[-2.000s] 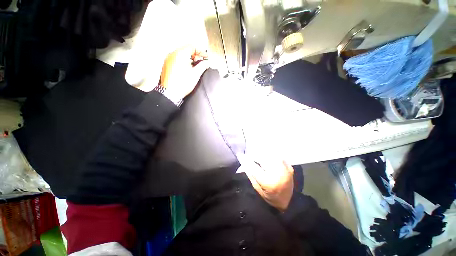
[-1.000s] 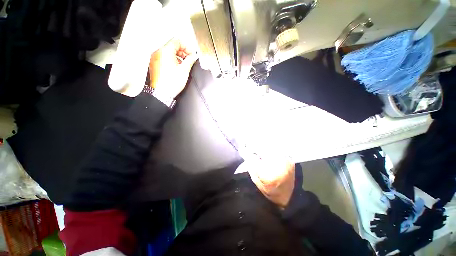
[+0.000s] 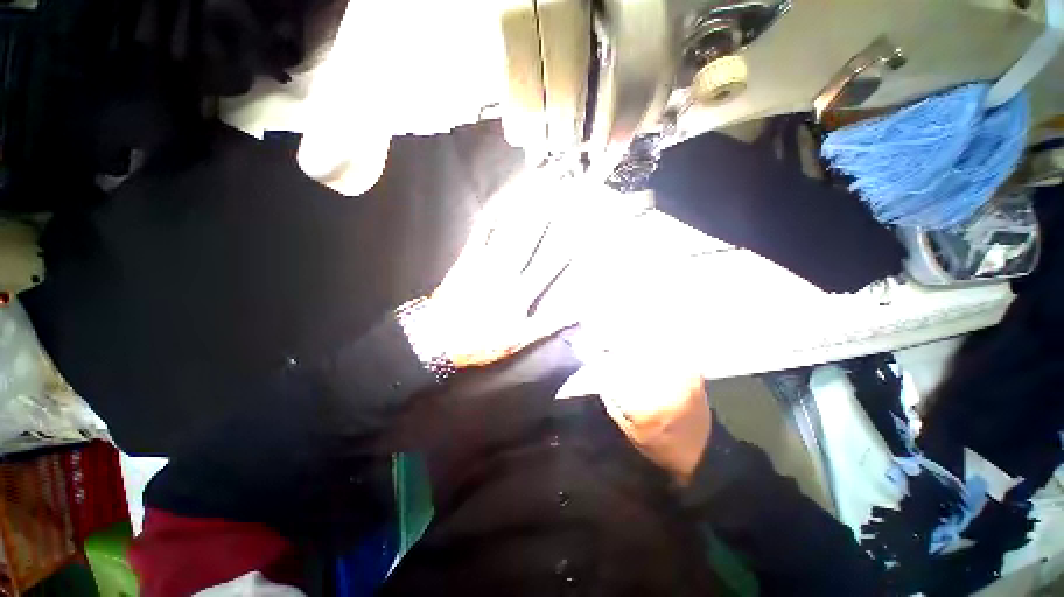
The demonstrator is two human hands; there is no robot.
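Note:
A large black garment panel [image 3: 268, 245] lies left of the needle and reaches the table's front edge. My left hand [image 3: 496, 292] lies on the cloth just in front of the presser foot area, fingers extended toward it; lamp glare washes out the fingertips. My right hand [image 3: 659, 402] is at the table's front edge at the cloth's near end; its fingers are lost in glare, so its hold cannot be made out. The sewing machine head [image 3: 618, 82] stands above. The needle and presser foot are hidden by glare.
Narrow black pieces [image 3: 776, 210] lie right of the needle under the arm. A light-blue thread hank [image 3: 928, 157] hangs by a clear tray [image 3: 980, 251]. The white lamp [image 3: 348, 157] is left of the head. Fabric scraps [image 3: 945, 513] lie lower right; a red basket [image 3: 53, 513] lower left.
My left hand has moved from the far side of the cloth beside the lamp toward me and right, now flat before the needle area. The panel's left part lies more spread out. My right hand shifted slightly right.

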